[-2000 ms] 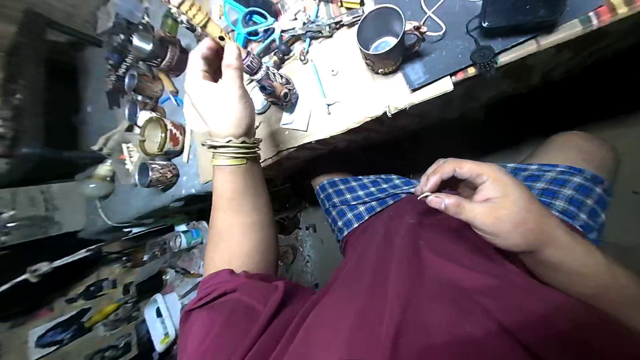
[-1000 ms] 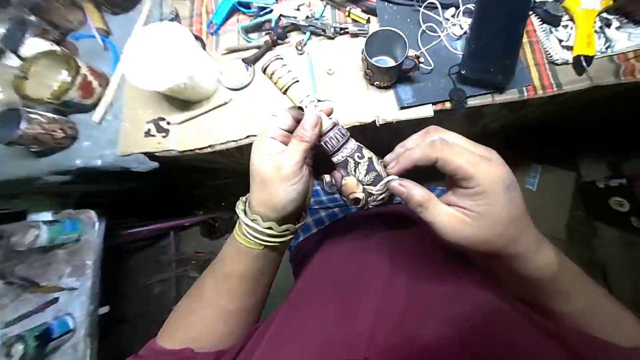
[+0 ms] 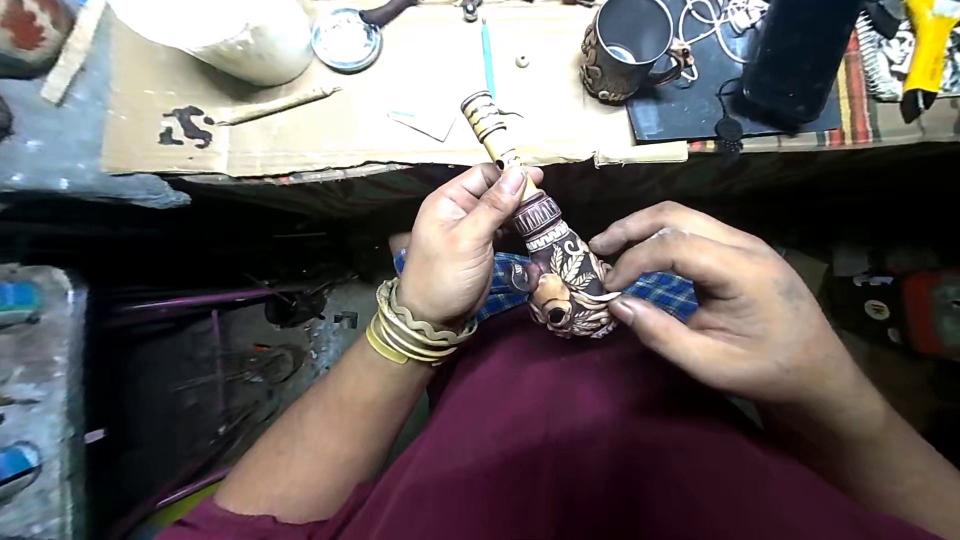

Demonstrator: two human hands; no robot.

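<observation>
An ornamented pipe (image 3: 564, 259) with a carved leaf pattern, a dark and cream body and a yellowish ringed neck slants over my lap. Its neck is pinched between the thumb and fingers of my left hand (image 3: 461, 240), which wears several bangles at the wrist. A small round opening shows low on the body. At the body's right side, my right hand (image 3: 697, 300) holds a thin pale strip (image 3: 604, 297) between thumb and fingers, one end against the pipe. Whether the strip is fixed to the pipe I cannot tell.
On the cardboard-covered table (image 3: 375, 139) ahead stand a white container (image 3: 240, 45), a round lid (image 3: 346, 41), a brush-like stick (image 3: 277, 106) and a carved dark mug (image 3: 626, 52). A black phone-like object (image 3: 801, 60) and a yellow-handled tool (image 3: 926, 56) lie at the right. A paint-marked surface (image 3: 41, 375) is at the left.
My left hand has brought the pipe from over the table down to my lap. My right hand, earlier apart over my lap, is now at the pipe's body. The view has shifted.
</observation>
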